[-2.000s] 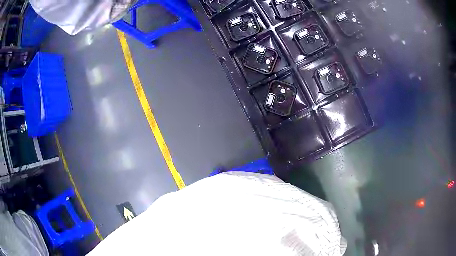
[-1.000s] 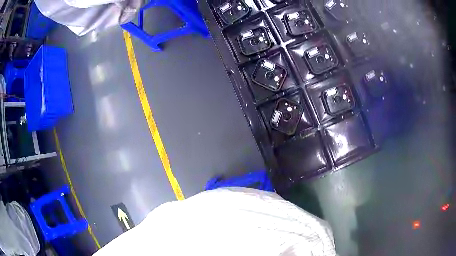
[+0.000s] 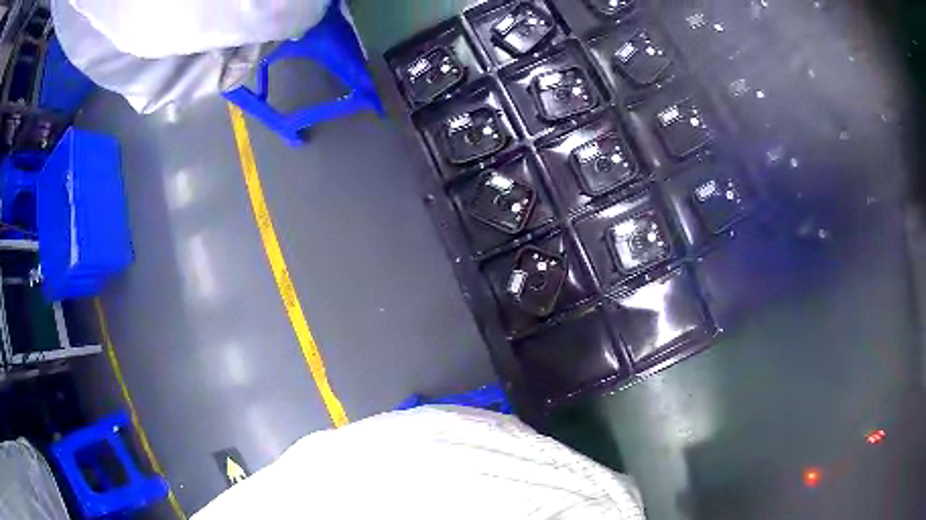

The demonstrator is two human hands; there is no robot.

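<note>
A black blister tray (image 3: 571, 352) lies on the green bench, right of the picture's middle. Most of its square pockets hold one black housing (image 3: 602, 163) each, with a pale rectangle and bright dots. The two nearest pockets at its lower end hold no housing. The housing (image 3: 537, 279) in the lower left column sits turned in its pocket. The tray's right side is blurred and hazy. A white sleeve or smock covers the bottom middle. Neither of my hands is in view.
A person in a white smock (image 3: 193, 46) sits on a blue stool (image 3: 305, 86) at the top left. A blue bin (image 3: 86, 213) and another blue stool (image 3: 107, 467) stand farther left. Yellow lines (image 3: 269, 244) mark the grey floor. Red lights (image 3: 812, 476) show at the lower right.
The view has shifted, so the tray appears lower and farther left, with more of its upper pockets showing. The housings keep their pockets.
</note>
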